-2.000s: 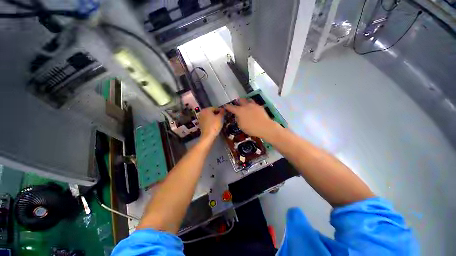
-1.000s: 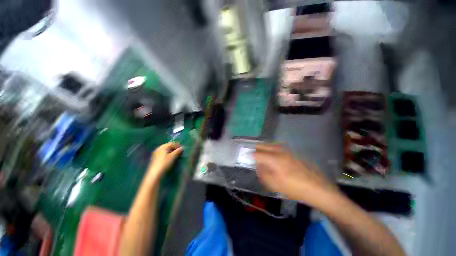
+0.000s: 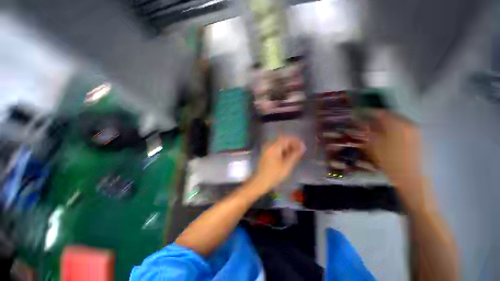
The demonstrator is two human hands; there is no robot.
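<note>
The frame is blurred. The brown loading fixture (image 3: pixel 335 118) lies on the machine bed at the right, with dark round parts in it. My right hand (image 3: pixel 386 137) is at its right side, over the green cover plate (image 3: pixel 373 99), and hides most of that plate. I cannot tell whether the hand holds anything. My left hand (image 3: pixel 282 156) is curled over the grey bed, left of the fixture and not touching it. Whether something is in its fingers cannot be made out.
The dotted green plate (image 3: pixel 231 119) lies left of the pink-beige screw feeder (image 3: pixel 278 90). The pale yellow-green screwdriver head (image 3: pixel 270 41) hangs above the feeder. A black fan (image 3: pixel 107 134) stands on the green bench. A salmon-pink tray (image 3: pixel 86 264) is at the lower left. A red button (image 3: pixel 297 196) is at the front.
My left hand has moved right from the green bench to over the machine bed. My right hand has moved right, from near the dotted plate to the brown fixture. The view has shifted.
</note>
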